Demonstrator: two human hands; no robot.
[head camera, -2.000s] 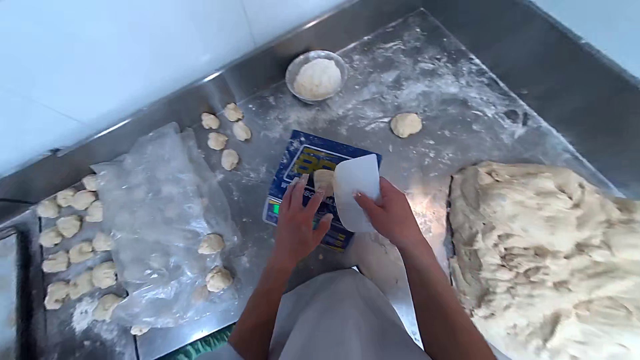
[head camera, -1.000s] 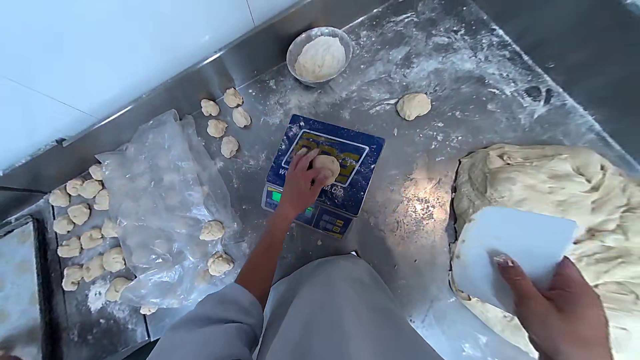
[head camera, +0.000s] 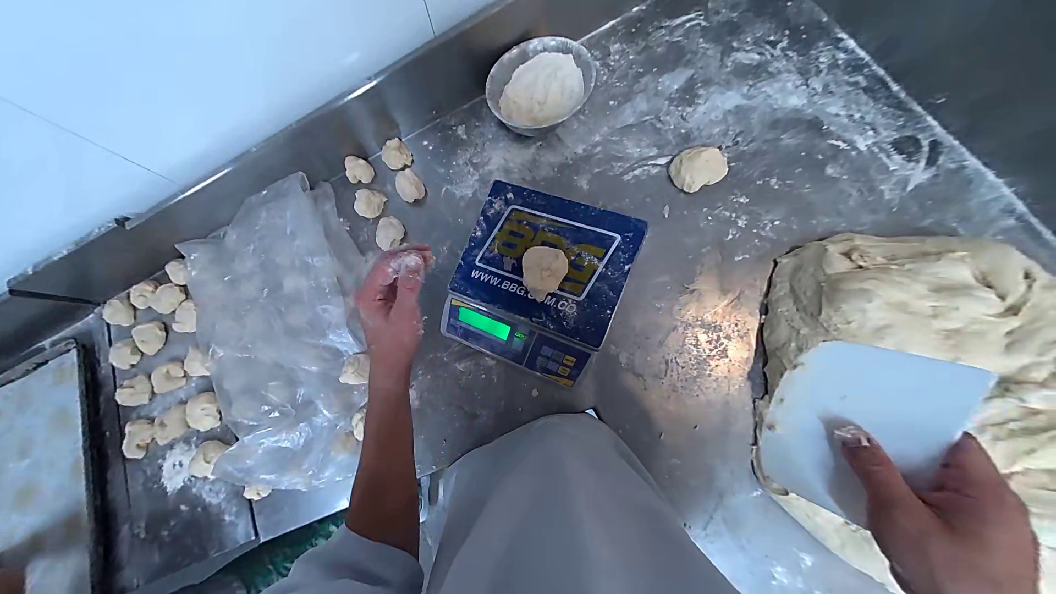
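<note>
A blue digital scale (head camera: 606, 239) with a green lit display stands on the steel worktable, and a small dough piece (head camera: 545, 271) rests on its platform. My left hand (head camera: 396, 301) is left of the scale, beside the plastic sheet, just below a small dough ball (head camera: 390, 233). Its fingers are drawn together and floury; whether dough is between them cannot be told. On the right my right hand (head camera: 940, 503) grips a white plastic dough scraper (head camera: 874, 412), which lies over the near left part of a large dough mass (head camera: 907, 297) and hides some of it.
A bowl of flour (head camera: 540, 87) stands behind the scale. One dough piece (head camera: 699, 169) lies at the back right. Several dough balls (head camera: 169, 377) sit at the left, some under a clear plastic sheet (head camera: 272, 330). A tray (head camera: 45, 462) is at the far left edge.
My left hand has let go of the dough piece on the scale and moved left. My right hand and the scraper, over the scale two seconds ago, are at the large dough mass.
</note>
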